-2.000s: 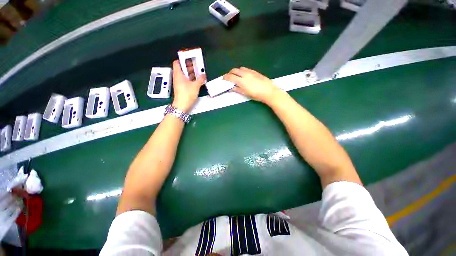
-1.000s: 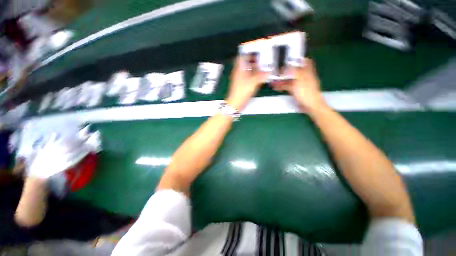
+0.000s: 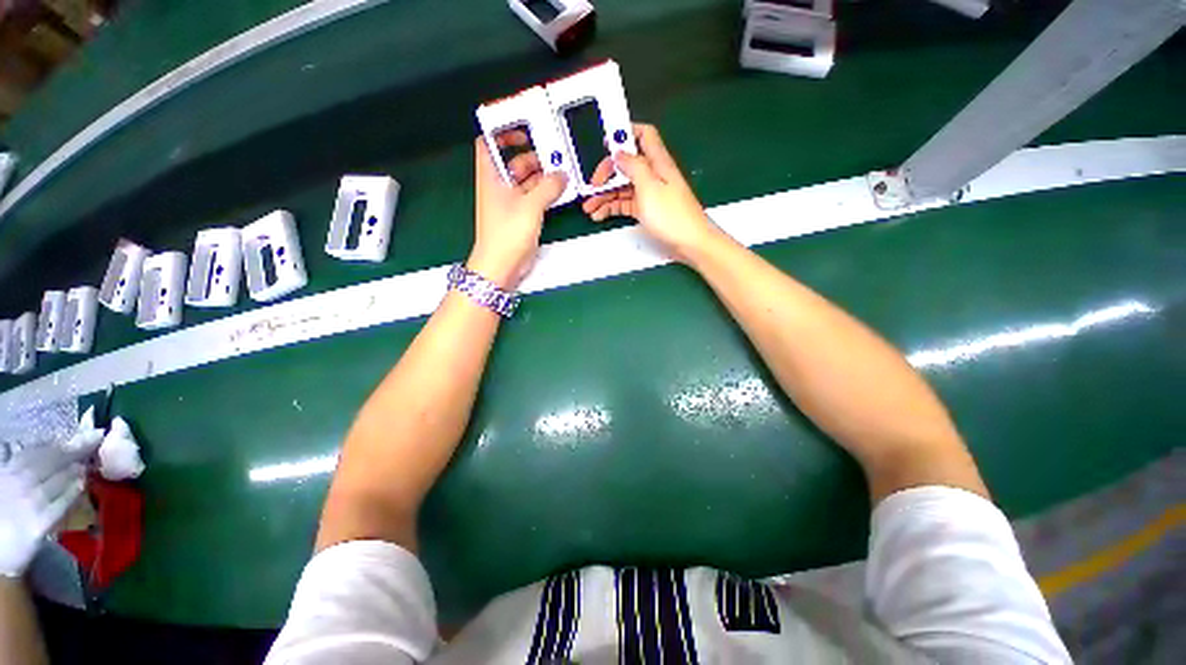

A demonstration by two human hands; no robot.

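My left hand [image 3: 511, 208] holds a white plastic housing [image 3: 531, 99] with a rectangular window; its fingers show through the window. My right hand [image 3: 653, 191] holds a second white housing [image 3: 563, 94] by its lower right side. The two housings are side by side, edges touching or nearly so, raised above the conveyor belt [image 3: 442, 117] just beyond the white edge rail [image 3: 572, 264]. Both have a small dark round spot near the lower right. A silver wristwatch [image 3: 484, 290] is on my left wrist.
Several white housings [image 3: 273, 256] line the rail to the left. More housings [image 3: 787, 44] lie on the far side. A grey-white post [image 3: 1027, 98] is bolted to the rail at right. A white-gloved hand [image 3: 39, 494] and red container [image 3: 117, 530] are at far left, beside the green worktop [image 3: 624, 481].
My right hand has lifted its housing from the rail and turned it upright beside the left one. The view swung and came back. A gloved hand now shows at far left.
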